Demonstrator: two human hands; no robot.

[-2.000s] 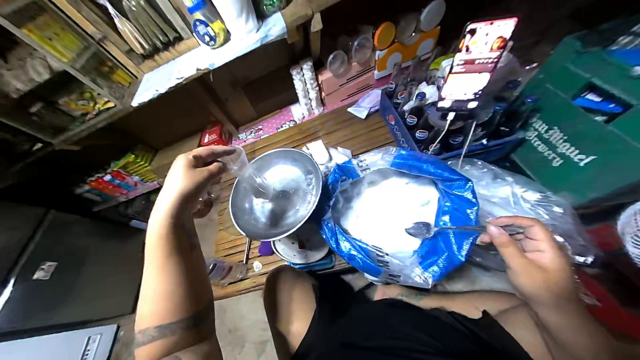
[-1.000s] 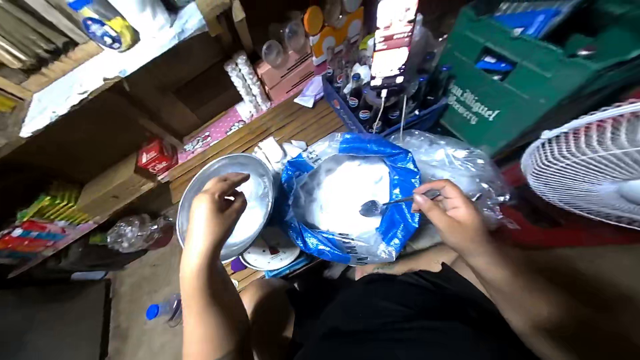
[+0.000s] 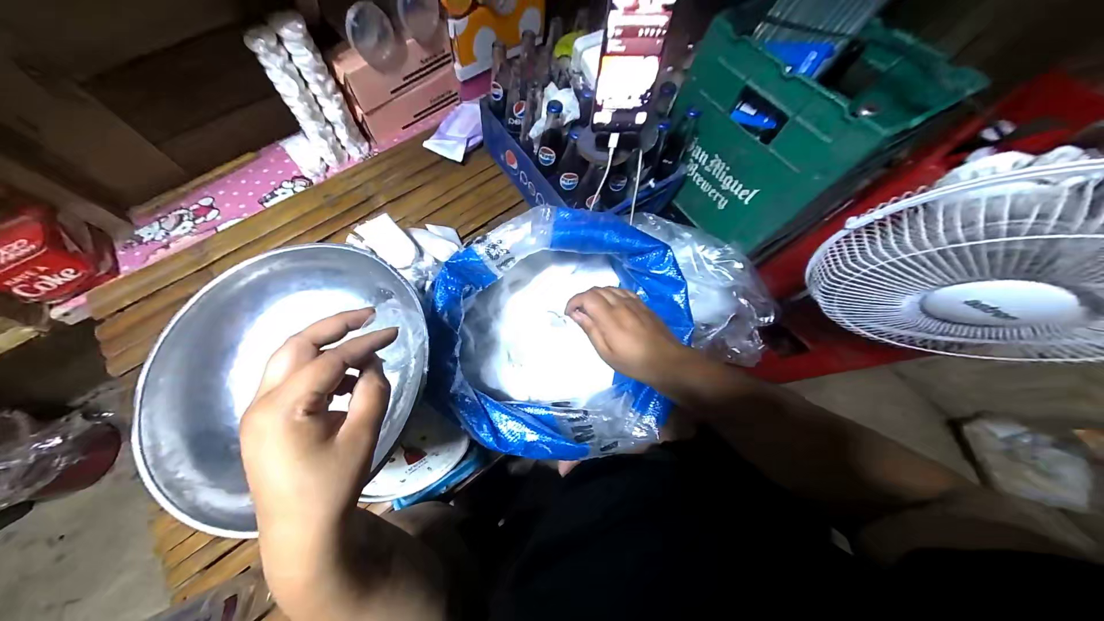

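Observation:
A wide metal basin (image 3: 185,414) sits at the left on a dial scale (image 3: 423,457). Over the basin, my left hand (image 3: 310,405) has its fingers curved around what looks like a thin clear plastic bag (image 3: 398,332), hard to make out in the glare. To the right stands an open blue and clear plastic sack (image 3: 660,276) of white powder or fine grains (image 3: 552,362). My right hand (image 3: 625,332) is inside the sack's mouth, its fingers closed at the white contents. Of the metal spoon it held in the earlier frames, little or nothing shows now.
Behind the sack are a blue crate (image 3: 509,164) of Pepsi bottles and a lit phone (image 3: 634,69) on a stand. A green crate (image 3: 733,164) and a white fan (image 3: 966,302) are at the right. White wrappers (image 3: 401,241) lie between basin and sack on the slatted bench (image 3: 397,190).
My right hand has moved from the sack's right side in over the white contents. My left hand was at the basin's far left edge and is now over the basin. The view has shifted.

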